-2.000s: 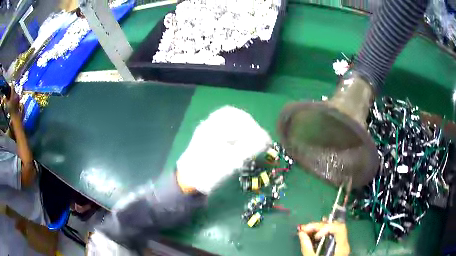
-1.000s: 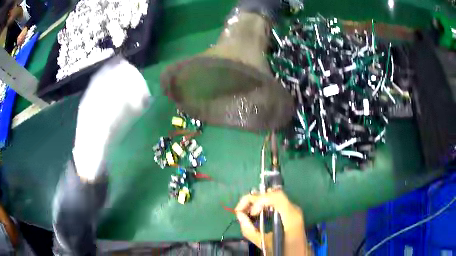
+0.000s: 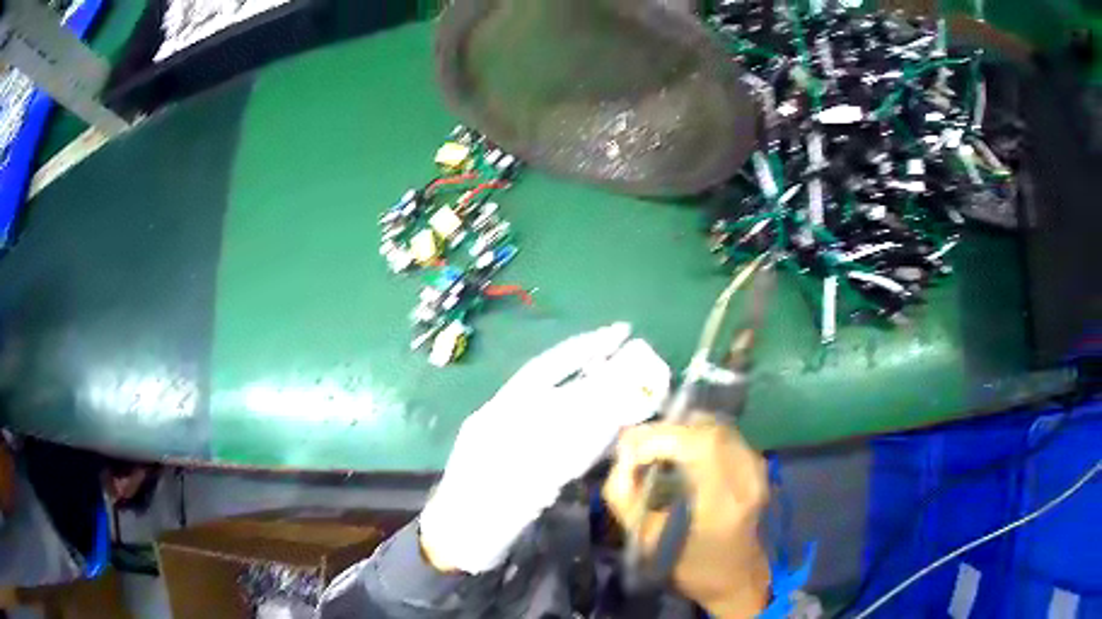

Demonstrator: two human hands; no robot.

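My left hand (image 3: pixel 544 435), in a white glove, is at the bench's front edge, beside my right hand. Its fingers are bent together; whether they hold a small white part cannot be told against the glove. My bare right hand (image 3: pixel 689 502) grips a soldering iron (image 3: pixel 721 385), blurred, its tip pointing up and away towards the dark pile. A thin pale tube runs along the iron. Small circuit boards (image 3: pixel 445 230) with yellow blocks and red wires lie in a loose group on the green bench (image 3: pixel 314 181), left of and beyond my hands.
A fume hood (image 3: pixel 604 97) stands beyond my hands. A heap of black parts with green and white wires (image 3: pixel 846 169) lies right of it. A black tray (image 3: pixel 206 58) of white pieces is at the upper left. Below the bench are a cardboard box (image 3: pixel 242 544) and blue surfaces (image 3: pixel 967 508).
My left hand has come from over by the white-filled tray to beside my right hand. The view has shifted, cutting off most of the tray. My right hand still holds the iron.
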